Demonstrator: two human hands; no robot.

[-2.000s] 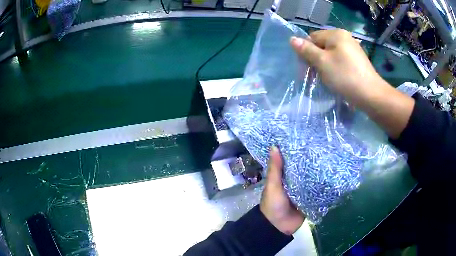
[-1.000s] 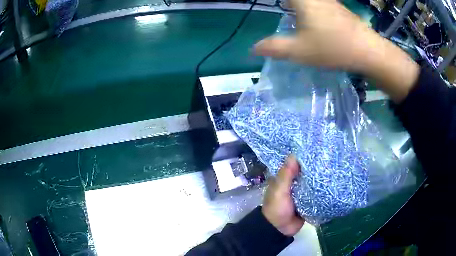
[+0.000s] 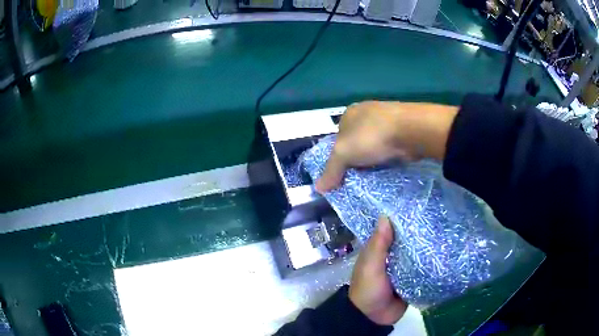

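A clear plastic screw bag [image 3: 437,243], full of tiny silvery-blue screws, lies tilted over the right side of the screw feeder [image 3: 303,125]. The bag's upper left corner is at the feeder's dark open hopper, where some screws show. My left hand [image 3: 377,279] holds the bag from below, thumb on its front. My right hand [image 3: 368,134] is at the bag's upper left corner by the hopper, fingers closed on the plastic. The feeder's small metal pick-up point shows left of the bag.
A white work mat [image 3: 197,292] lies in front on the green bench [image 3: 157,111]. A flat black slab [image 3: 56,319] is at the lower left. A black cable [image 3: 295,65] runs back from the feeder. White units [image 3: 394,8] stand at the far edge. Another glittery bag [image 3: 73,26] is at the upper left.
My right hand has moved from the bag's top down and left to its corner by the hopper. The upright top of the bag is now folded down. My left hand keeps its hold.
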